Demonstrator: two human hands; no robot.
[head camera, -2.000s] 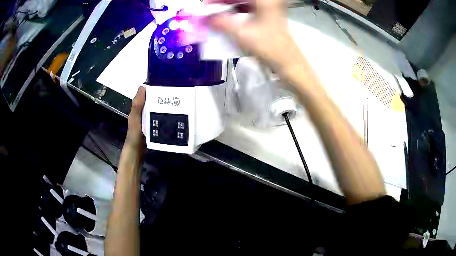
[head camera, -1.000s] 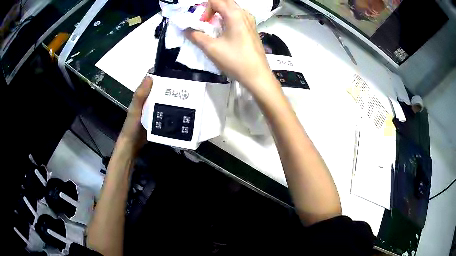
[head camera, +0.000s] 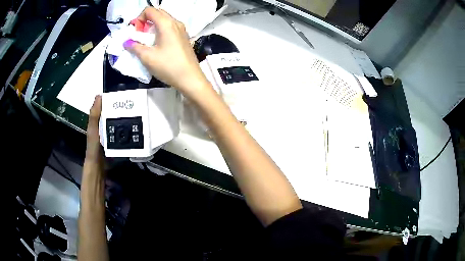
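Observation:
A white PTZ security camera (head camera: 162, 118) stands at the bench's front edge, its black lens panel (head camera: 124, 133) facing me. My left hand (head camera: 95, 120) holds the white body from its left side; most of its fingers are hidden behind the body. My right hand (head camera: 164, 50) grips a white wiping cloth (head camera: 133, 63) against the black camera head, which the cloth mostly covers. Something red shows between my right fingers; I cannot tell what it is.
A second PTZ camera (head camera: 237, 74) lies behind my right forearm. Printed paper sheets (head camera: 352, 153) lie at the right beside a dark mat (head camera: 395, 142). A monitor (head camera: 352, 20) stands at the rear. More black-and-white cameras (head camera: 51, 232) are at the lower left.
The view has shifted, moving the bench leftward in the picture. My right hand was blurred near the glowing ring lights; now it presses the cloth on the head. The second camera has come into view.

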